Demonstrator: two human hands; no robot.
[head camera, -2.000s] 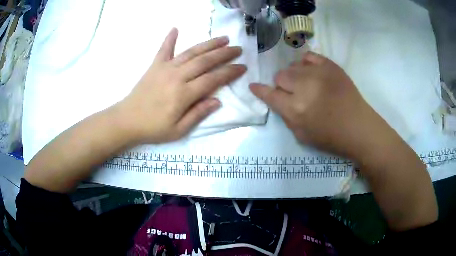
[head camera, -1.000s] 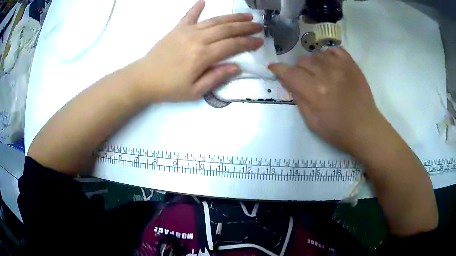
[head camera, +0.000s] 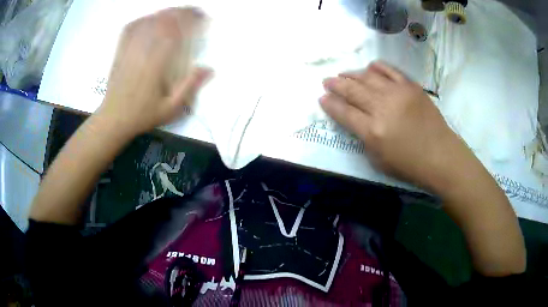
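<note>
A white fabric piece (head camera: 264, 78) lies spread over the table in front of me, and a narrow folded point of it hangs over the front edge. My left hand (head camera: 153, 69) is blurred at the fabric's left side, thumb apart from the fingers, back of the hand up. My right hand (head camera: 390, 117) is palm down at the fabric's right side, fingers slightly apart, fingertips on or just over it. Fabric and table are both white and overexposed, so the outline is hard to see. The needle area (head camera: 384, 12) is at the top, partly cut off.
The ribbed cream knob (head camera: 455, 12) stands at top right. Flat off-white cut pieces (head camera: 490, 78) lie right of the machine bed. A crinkled clear bag (head camera: 27, 42) is at far left. Pale scraps (head camera: 536, 153) lie at far right. The printed ruler (head camera: 330, 137) is partly covered.
The view has shifted, and the machine now sits further right and higher. My left hand has moved left and away from the needle. The fabric is now spread wide and reaches over the front edge.
</note>
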